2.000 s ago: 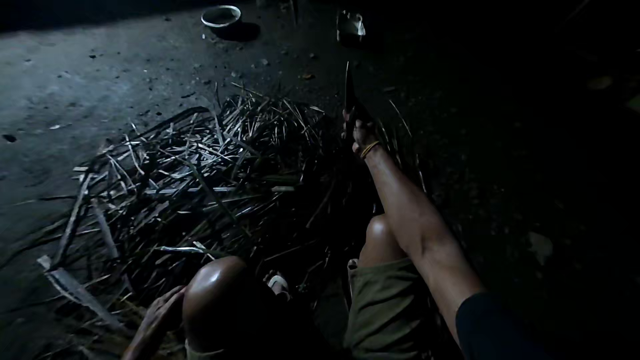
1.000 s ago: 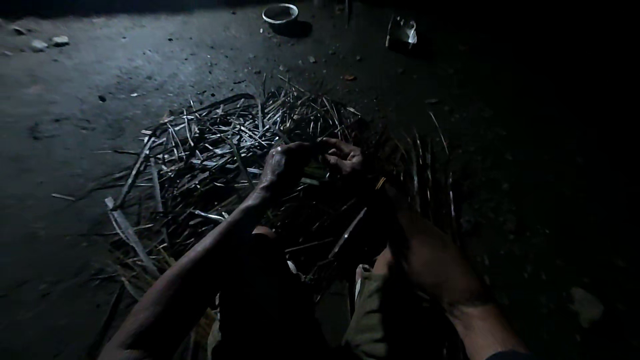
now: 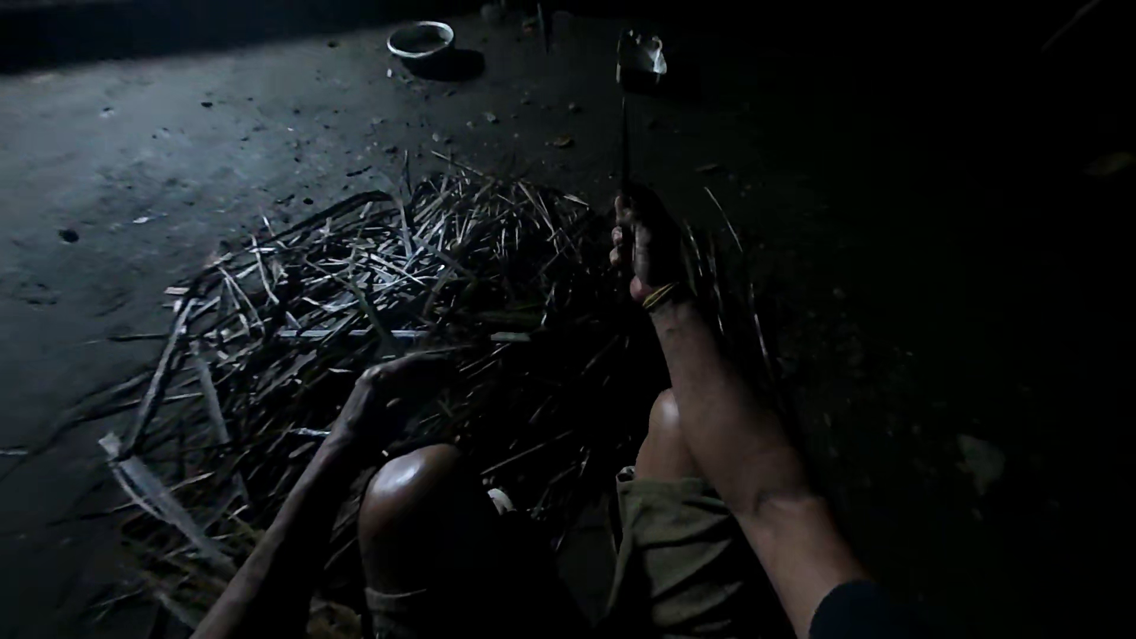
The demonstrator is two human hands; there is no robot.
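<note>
My right hand (image 3: 641, 238), with a yellow band at its wrist, is closed around a long thin dark blade (image 3: 625, 142), likely a knife, which points up and away from me. Low over the near part of a pile of dry leaf strips or stalks (image 3: 382, 257) is my left hand (image 3: 399, 377), in deep shadow. Its fingers are too dark to tell whether they hold anything. The pile spreads between and beyond my bent knees.
A round pale-rimmed basin (image 3: 421, 55) sits on the bare ground at the back. Right of it stands a small open container (image 3: 641, 67) with something pale in it. Small debris dots the ground (image 3: 293, 115). The right side lies in darkness.
One second ago both hands were close together over the pile. They have since moved apart, the right one outward with the blade raised, the left one back toward my left knee.
</note>
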